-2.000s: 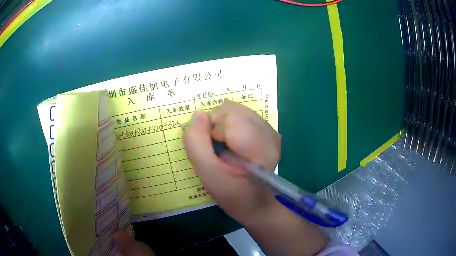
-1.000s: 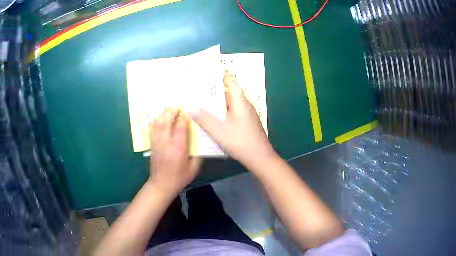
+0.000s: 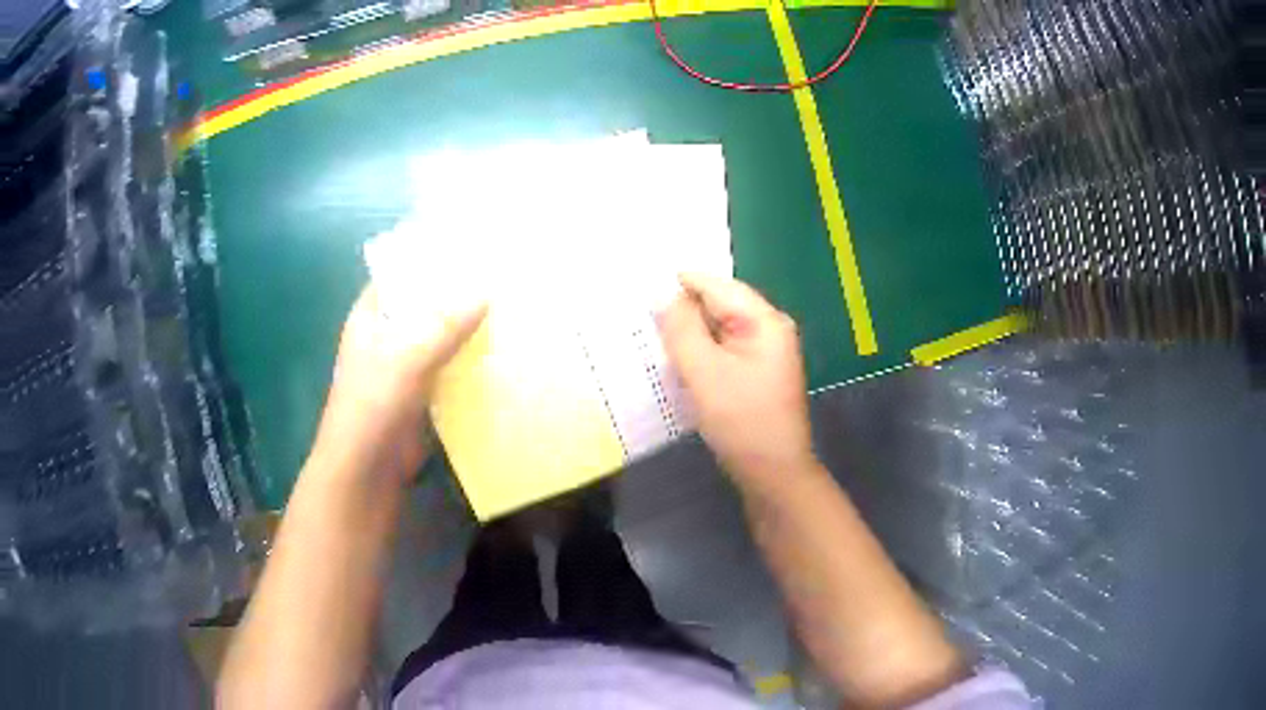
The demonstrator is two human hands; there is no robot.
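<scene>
The warehouse entry form pad point(image 3: 528, 430) lies in front of me at the bench's front edge, its pages overexposed to white, with a yellow sheet showing at the lower left and faint printed lines at the lower right. My left hand point(image 3: 396, 361) grips the pad's left side, thumb on top. My right hand point(image 3: 736, 361) pinches the right side of the sheets between thumb and fingers. A white page point(image 3: 694, 187) sticks out behind at the upper right. No pen shows.
The green bench mat point(image 3: 916, 180) carries yellow tape point(image 3: 830, 208). A red wire point(image 3: 729, 86) loops at the back. Clear ribbed tray stacks stand at the right point(image 3: 1111, 180) and left point(image 3: 153, 305). More clear trays point(image 3: 1041, 513) sit lower right, beyond the bench edge.
The pen in my right hand is gone from view. The pad has been turned and drawn toward me. My hands have moved apart from the pad's middle to its two sides.
</scene>
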